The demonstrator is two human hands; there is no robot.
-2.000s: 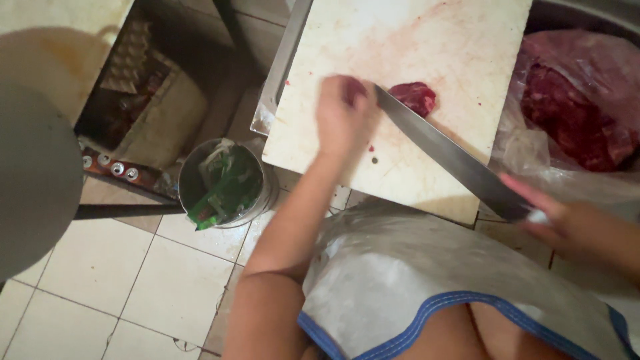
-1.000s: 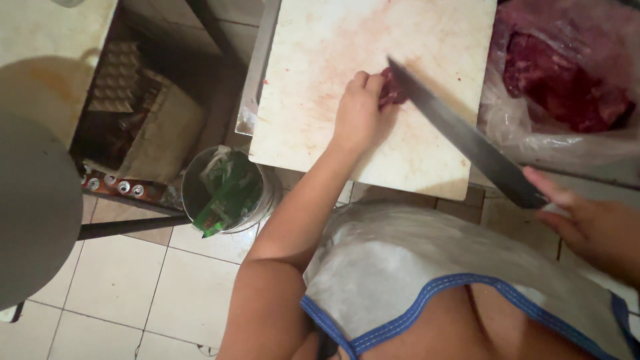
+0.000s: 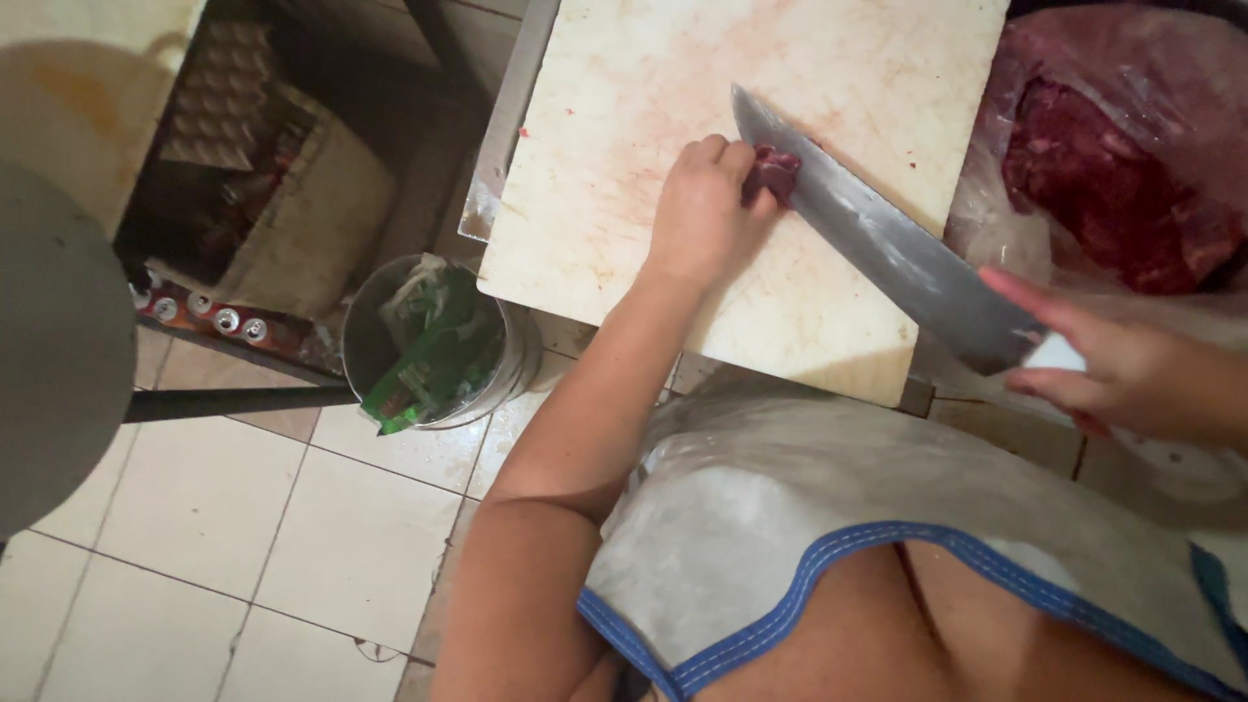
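Note:
On the white cutting board (image 3: 604, 117), my left hand (image 3: 717, 200) grips a small piece of raw red meat (image 3: 775, 174) between thumb and fingers. My right hand (image 3: 1092, 361) is closed around the white handle of a large butcher's knife (image 3: 887, 239). The broad blade slants up and left across the board, and its side lies close against the right end of the meat. Whether the edge touches the meat cannot be told. A big chunk of raw meat (image 3: 1102, 185) lies in a clear plastic bag (image 3: 985, 205) to the right of the board.
A bucket (image 3: 522, 361) with green plastic packaging (image 3: 439, 341) in it stands on the tiled floor left of the board's near corner. Further left are drink cans (image 3: 226, 320), an egg tray (image 3: 219, 93) and a worn container (image 3: 322, 195). A round grey surface (image 3: 58, 351) juts in at the left edge.
Two seconds ago my left hand was blurred at the left of the meat, with more of the meat showing; now my fingers are on it. The knife stays in my right hand.

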